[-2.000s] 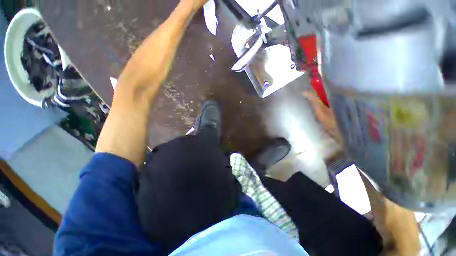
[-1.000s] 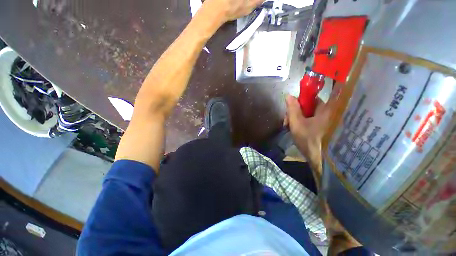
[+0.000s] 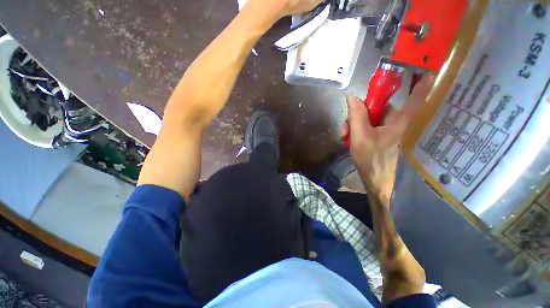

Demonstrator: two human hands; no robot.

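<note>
The straight knife cutting machine point(image 3: 482, 126) fills the right side, its large grey motor body close to the camera and marked "KSM-3". My right hand point(image 3: 377, 132) is closed around its red handle point(image 3: 383, 93), below the red bracket point(image 3: 431, 33). The silver base plate point(image 3: 325, 59) lies on the table to the left of the handle. A small curved piece, white-topped with a dark edge point(image 3: 304, 30), lies over the plate's upper left part. My left hand point(image 3: 300, 5) is at the top edge by this piece, partly cut off; its fingers are not clear. The knife cannot be made out.
The worn dark brown table point(image 3: 145, 54) carries a pointed white offcut point(image 3: 145, 118) and small slivers. A round white tub point(image 3: 12, 111) with dark scraps stands beside its left edge. My shoe point(image 3: 262, 129) is in the middle. More scraps lie on a green area point(image 3: 111, 157).
Since two seconds ago, the machine has turned in view, exposing the red handle and label. In the last second its body has grown larger in view. My left hand sits slightly higher, nearer the top edge.
</note>
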